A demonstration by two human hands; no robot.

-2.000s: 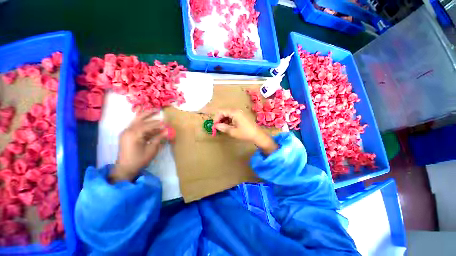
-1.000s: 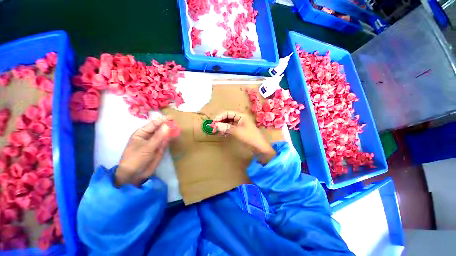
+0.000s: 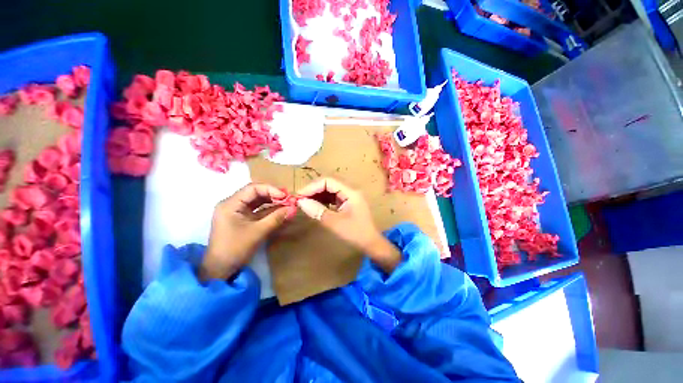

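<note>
My left hand (image 3: 243, 224) and my right hand (image 3: 338, 215) meet over the brown cardboard (image 3: 314, 265). Their fingertips hold small coral-red flower pieces (image 3: 287, 202) pressed together; where one piece ends and the other begins cannot be told. The green glue cap is not visible, hidden by the hands. A heap of rounder and flatter coral-red pieces (image 3: 180, 105) lies at the upper left of the board. A pile of assembled flowers (image 3: 419, 166) lies at the right of the cardboard.
White glue bottles (image 3: 412, 131) lie above the right pile. Blue crates stand around the board: a left tray (image 3: 97, 202), a top tray (image 3: 352, 96), a right tray (image 3: 473, 191) and a white-lined lower-right tray (image 3: 588, 322). A white sheet (image 3: 168, 183) lies left of the cardboard.
My left hand has moved right with its piece and my right hand slightly left and down. The pieces, apart before, now touch. The green cap was visible and is now covered.
</note>
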